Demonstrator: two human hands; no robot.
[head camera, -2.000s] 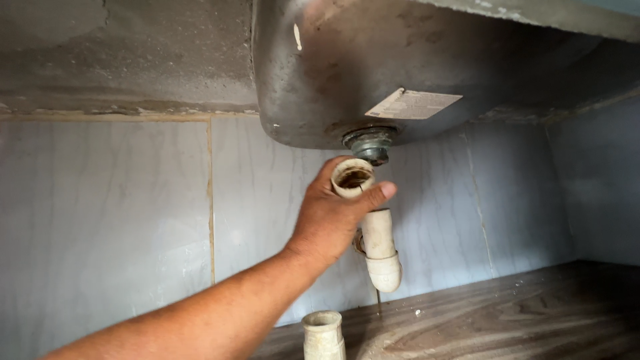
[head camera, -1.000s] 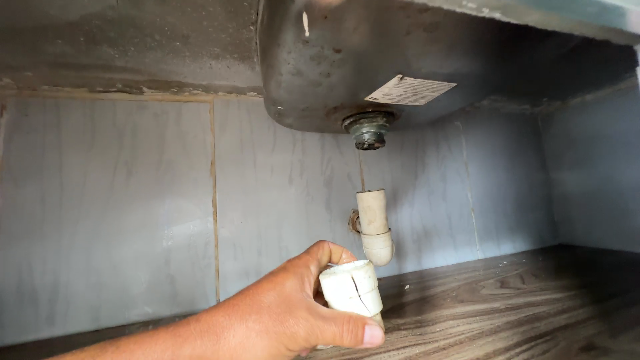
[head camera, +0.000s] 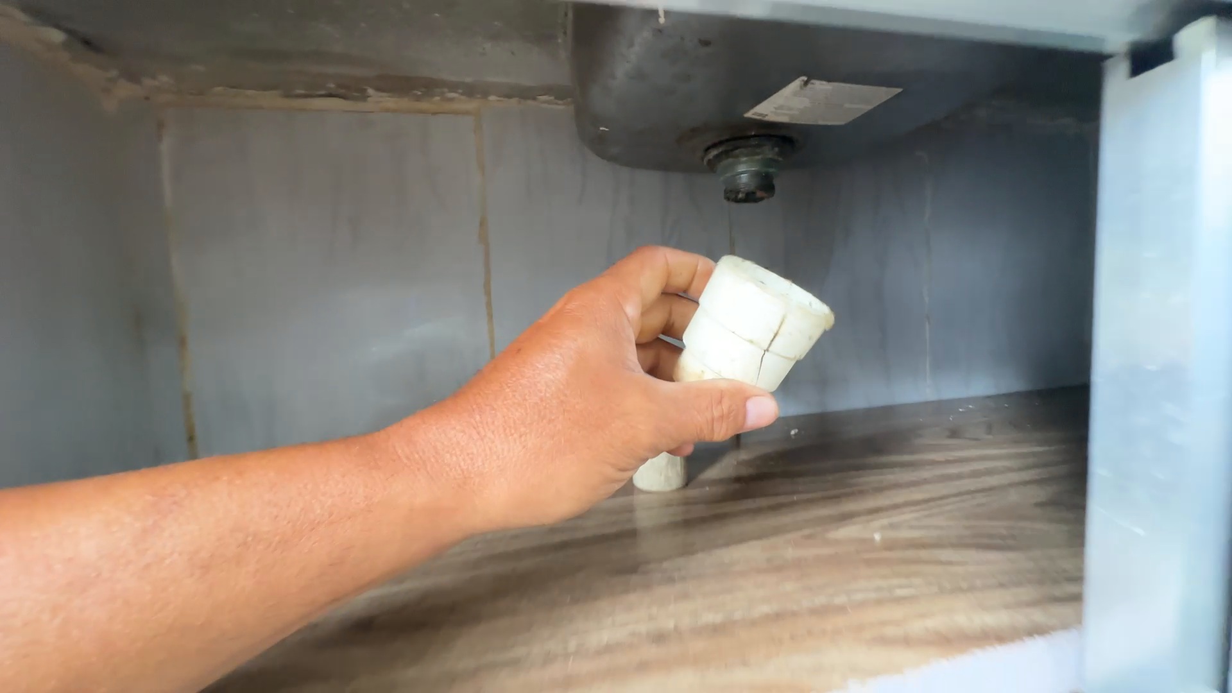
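Observation:
My left hand grips a white plastic pipe fitting, thumb at its lower front and fingers behind it. The fitting is tilted, its wide rim toward the upper right, and a dark crack runs along its side. Above it, the threaded drain outlet hangs from the underside of a metal sink basin; the two do not touch. Below my hand a pale pipe end shows at the wood-patterned base, its upper part hidden by the hand. My right hand is not in view.
Grey tiles with brownish joints form the back wall. A wood-patterned surface lies below, with small white bits on it. A metal upright bounds the right side, and a light metal edge crosses the top.
The fitting, held lower in front a second ago, is now raised and tilted nearer the drain outlet. The angled pipe piece seen behind it earlier no longer shows. The view has shifted.

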